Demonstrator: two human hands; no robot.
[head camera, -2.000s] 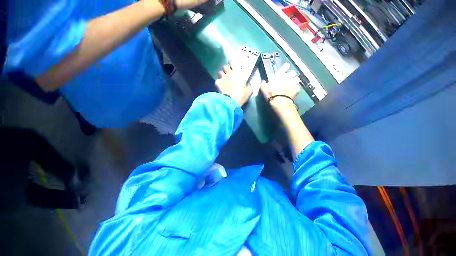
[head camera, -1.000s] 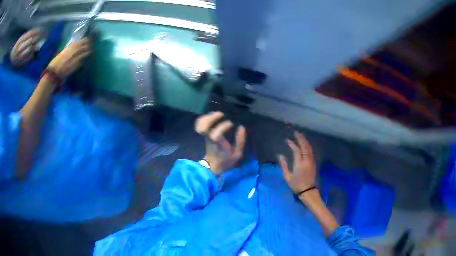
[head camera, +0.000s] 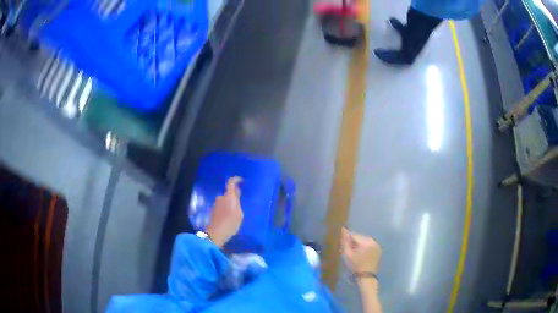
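Note:
A blue plastic stool (head camera: 254, 177) stands on the floor right in front of me, with an opening in its right side. My left hand (head camera: 226, 214) is over the stool's seat, with a finger pointing forward. It holds nothing that I can see; blur hides whether it touches the seat. My right hand (head camera: 361, 252) is to the right of the stool above the floor, fingers curled in, with nothing visible in it.
A large blue crate (head camera: 131, 49) is at the upper left on a green-topped bench (head camera: 116, 119). A person's dark-trousered legs (head camera: 419, 36) stand at the top right. A red and black dustpan (head camera: 339, 27) is on the floor. Racks (head camera: 535, 134) line the right edge.
The view has swung from the green bench and its dark modules to the aisle floor and stool. Both hands have left the modules. My right hand has gone from spread fingers to curled.

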